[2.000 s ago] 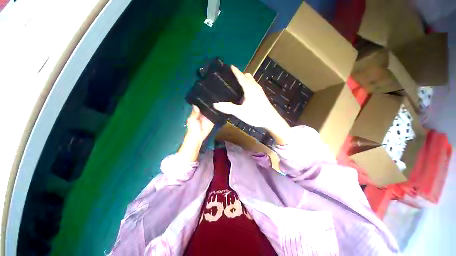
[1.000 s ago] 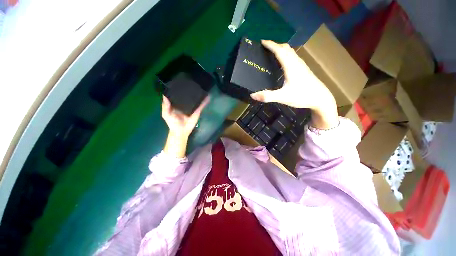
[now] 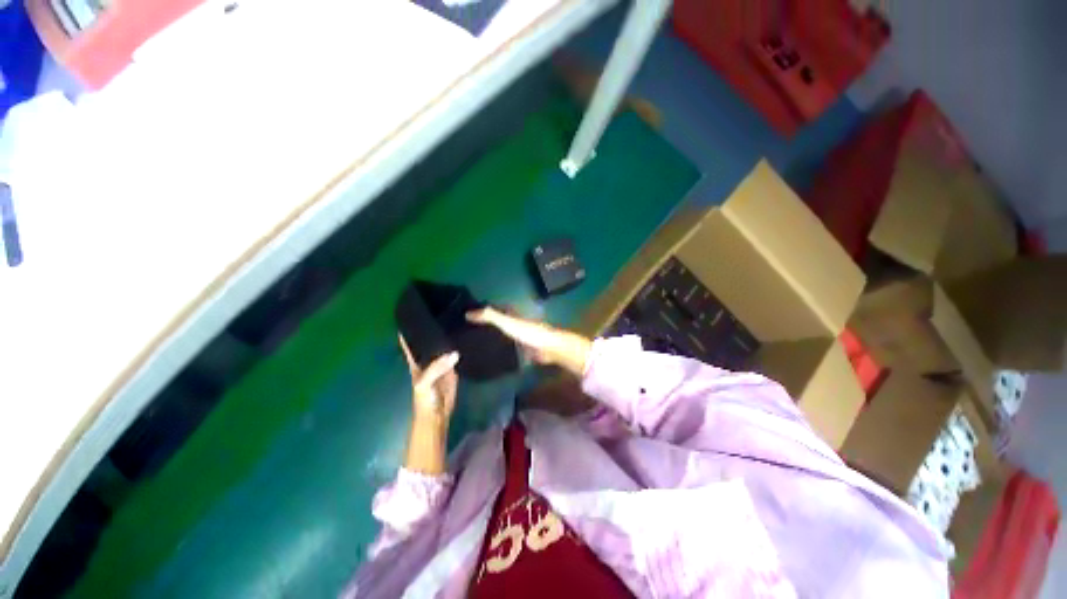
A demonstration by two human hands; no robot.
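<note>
My left hand (image 3: pixel 431 380) holds an open black box base (image 3: pixel 431 318) above the green work ledge (image 3: pixel 281 468). My right hand (image 3: pixel 521 334) is at a second black piece (image 3: pixel 486 349) beside or against the base; whether that piece is the lid or another part cannot be told, and my fingers partly hide it. A closed black gift box (image 3: pixel 557 267) with small gold lettering lies alone on the green surface, beyond my right hand.
An open shipping carton (image 3: pixel 796 252) with rows of black boxes stands at my right. Cartons with white spotted pieces (image 3: pixel 945 468) and red bags (image 3: pixel 778 59) lie beyond it. The white shelf (image 3: pixel 234 176) spans the left; its bracket (image 3: pixel 613 88) reaches down to the green surface.
The hands have come together and lower in the picture. The printed black piece is no longer apart in my right hand. The view has shifted, showing more shelf and the lone box.
</note>
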